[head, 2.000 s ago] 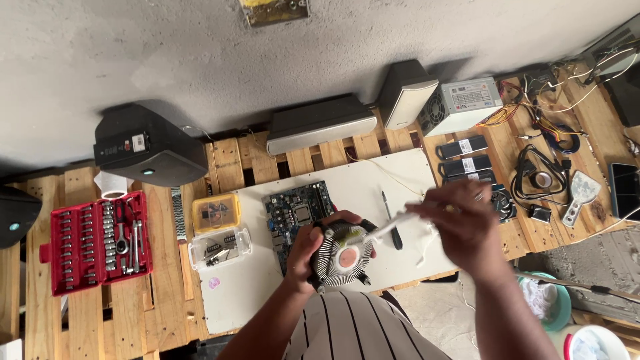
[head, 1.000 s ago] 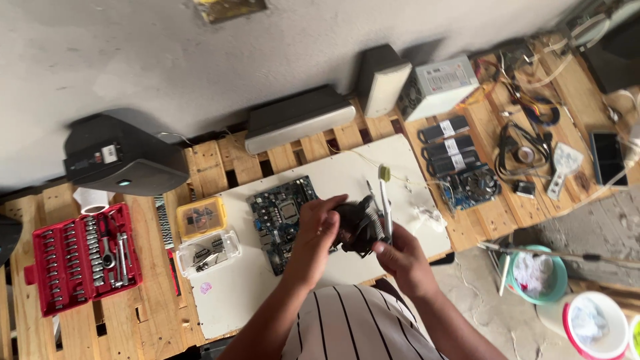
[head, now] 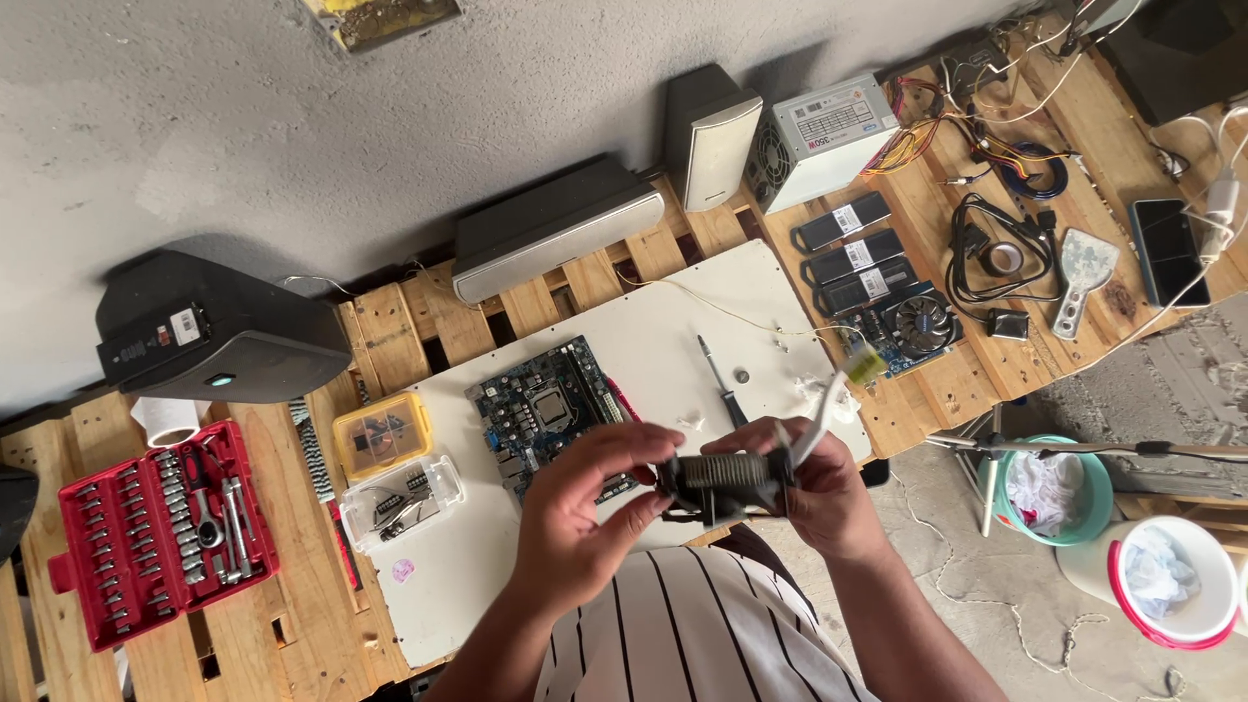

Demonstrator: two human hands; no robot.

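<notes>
Between my hands, near my striped shirt, a CPU cooler (head: 723, 474) is held edge-on, its metal fins showing. My left hand (head: 595, 502) pinches its left side with fingertips and thumb. Its right side is gripped by my right hand (head: 829, 487), which also keeps a white-handled brush (head: 827, 414) with yellowish bristles pointing up and right. Behind my left hand, a blue motherboard (head: 546, 409) with its processor in the socket lies on the white board (head: 624, 331). A screwdriver (head: 721, 382) rests just beyond my right hand, beside a small round metal piece (head: 743, 374).
A red socket set (head: 166, 536), a yellow parts box (head: 382, 434) and a clear box (head: 405, 502) are at the left. Speakers (head: 561, 229) and a power supply (head: 824, 141) line the wall. A graphics card (head: 902, 327), cables and a scraper (head: 1082, 283) lie right, above two buckets (head: 1170, 580).
The cooler, whose round base faced up two seconds ago, is now turned edge-on. My right hand, earlier raised off to the right with the brush, has come down onto the cooler.
</notes>
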